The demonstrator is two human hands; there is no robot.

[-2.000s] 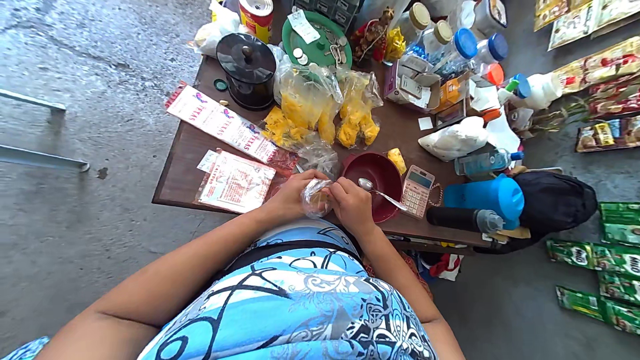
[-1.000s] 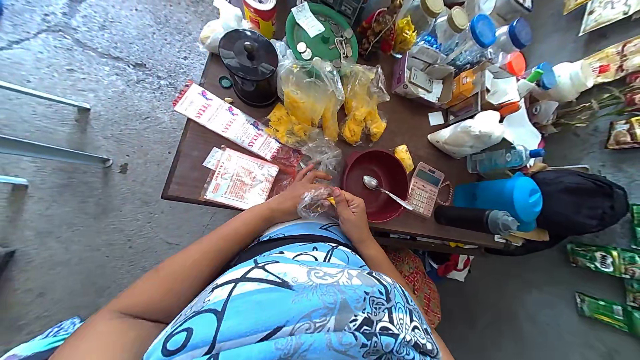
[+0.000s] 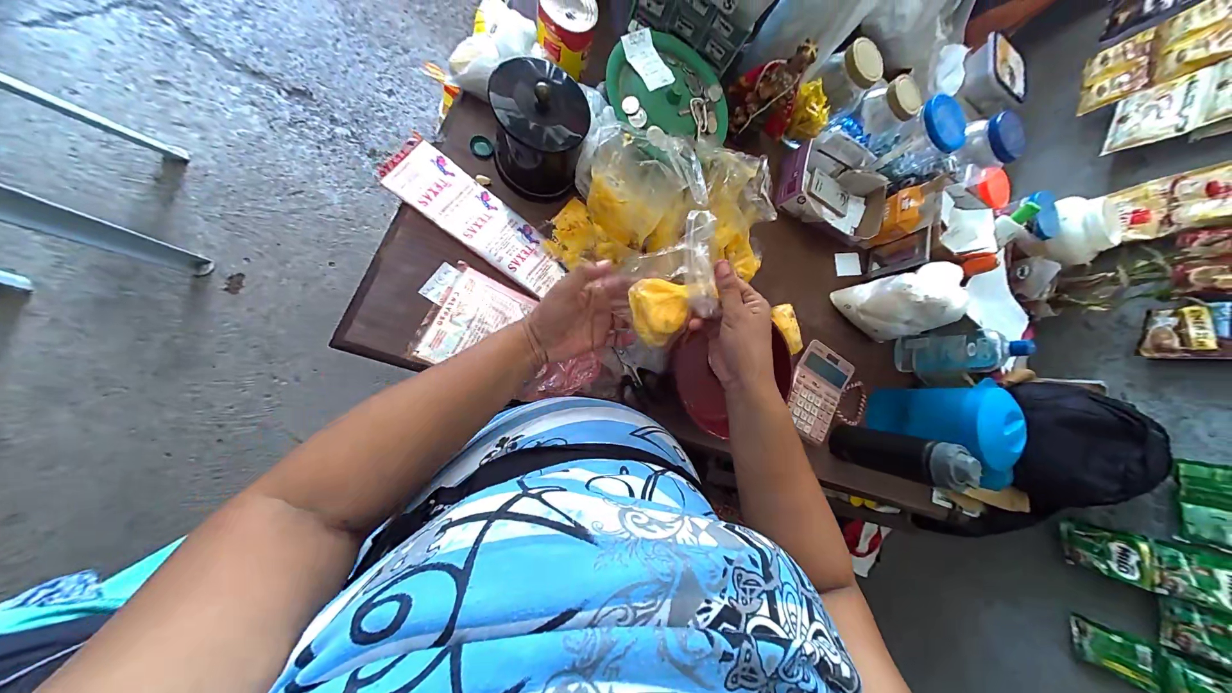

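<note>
A small clear plastic bag of yellow food hangs between my hands. My right hand pinches its twisted plastic at the right. My left hand is just left of the bag, fingers spread; whether it touches the plastic is unclear. Behind them lie larger clear bags of yellow pieces. Partly under my right hand is a dark red bowl; the spoon seen earlier is hidden. A small yellow packet lies beyond the bowl's right rim. Scissors and pink plastic lie near my waist.
On the brown table are a pink calculator, a black lidded canister, a green tray with coins, and a printed plastic packet. Several jars, a blue jug and a black tumbler stand at the right.
Both hands have moved forward from the table's near edge and apart. The small bag of yellow food now shows between them, and my right hand now covers part of the bowl.
</note>
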